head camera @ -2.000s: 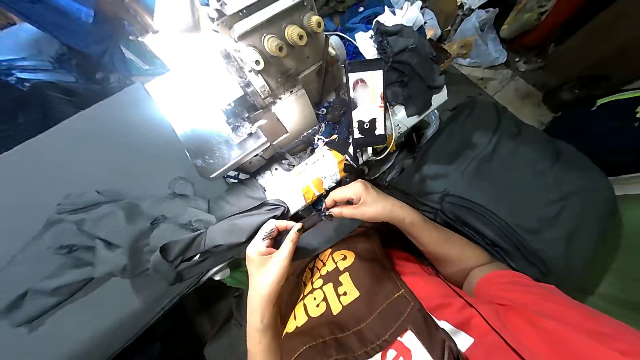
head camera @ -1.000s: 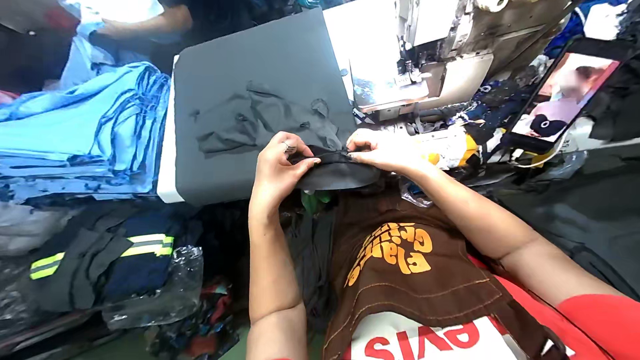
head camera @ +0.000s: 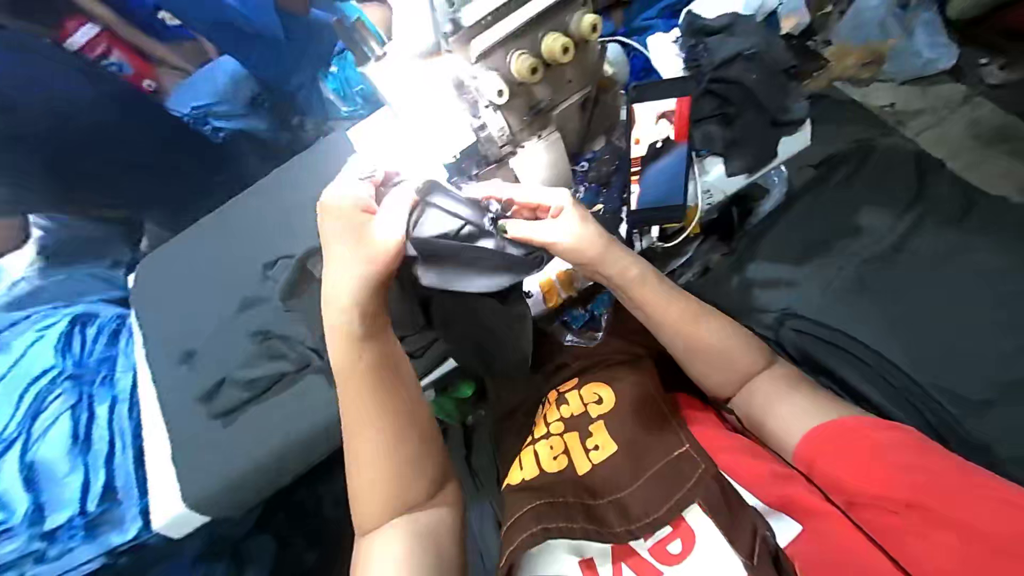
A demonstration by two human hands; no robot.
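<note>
Both my hands hold a dark grey fabric piece (head camera: pixel 472 256) up near the head of an industrial sewing machine (head camera: pixel 544 80). My left hand (head camera: pixel 364 228) grips its left edge, the fingertips washed out by the machine's bright light. At the piece's right side, my right hand (head camera: pixel 552 224) pinches the cloth between thumb and fingers, with a small dark thing at the fingertips that I cannot make out. The fabric hangs in an open fold between the hands, its lower part dropping toward my lap. More dark cloth (head camera: pixel 280 360) lies crumpled on the grey table to the left.
A lit phone (head camera: pixel 659 152) stands right of the machine, with a white cable by it. Blue folded garments (head camera: pixel 72 432) lie beyond the grey table's (head camera: pixel 232 448) left edge. Black fabric (head camera: pixel 896 264) is heaped at the right. Another person's arm (head camera: pixel 136 40) shows at upper left.
My hands have lifted the dark fabric from low by the table's front edge up toward the machine head, and it now hangs in an open fold. The view has swung right since a second ago.
</note>
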